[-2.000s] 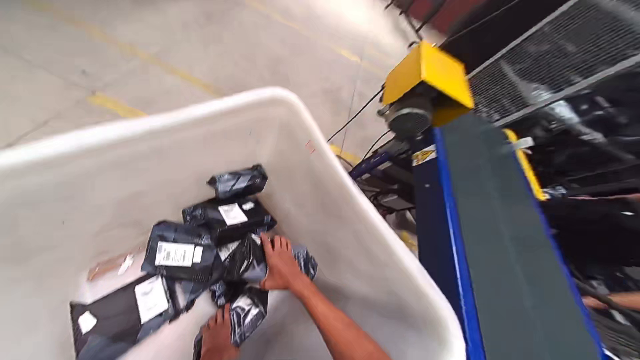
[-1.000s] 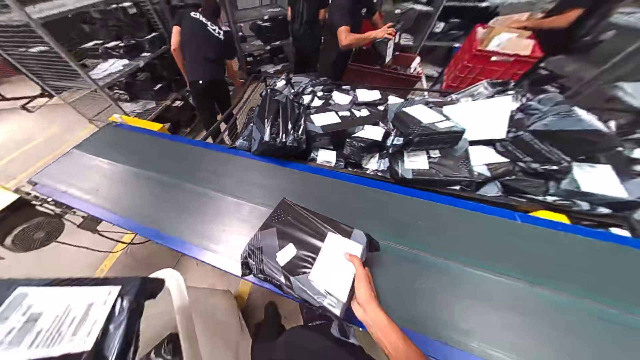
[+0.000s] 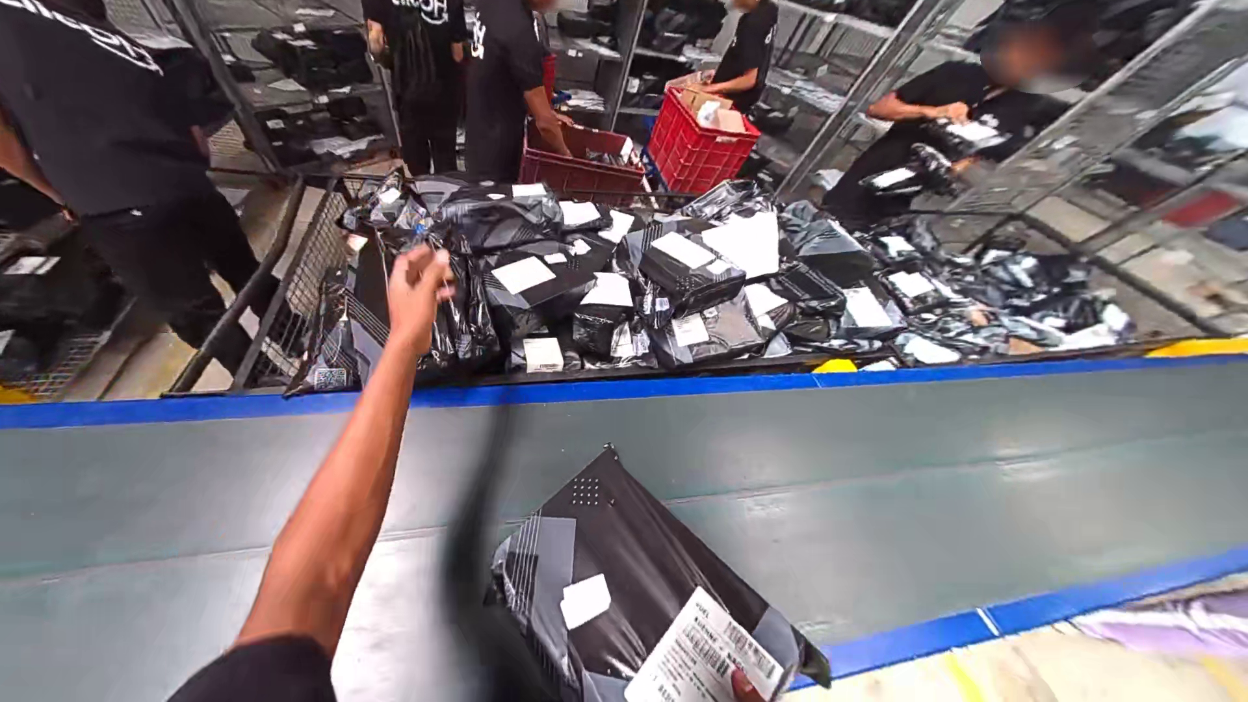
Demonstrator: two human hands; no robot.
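Observation:
My left hand (image 3: 419, 292) reaches out over the far side of the conveyor belt (image 3: 877, 468), fingers apart, with nothing in it. It is above the left end of a heap of black plastic-wrapped parcels (image 3: 526, 278). At the bottom, a black plastic mailer bag (image 3: 634, 546) with white labels lies tilted over the near part of the belt. Only a fingertip of my right hand (image 3: 746, 686) shows, on the mailer's label at its lower edge; the rest is out of frame. A blurred dark strip hangs left of the mailer.
The heap lies in a wire-mesh cage (image 3: 302, 283) beyond the belt's blue edge (image 3: 682, 382). Several people in dark shirts stand behind it, one handling parcels at the right. Two red plastic crates (image 3: 697, 146) and metal racks are farther back. A purple-and-white cloth (image 3: 1185, 629) lies at lower right.
The view has swung from the white bin to the belt. One second ago a hand held a black parcel over the belt; now the left hand is stretched empty toward the heap.

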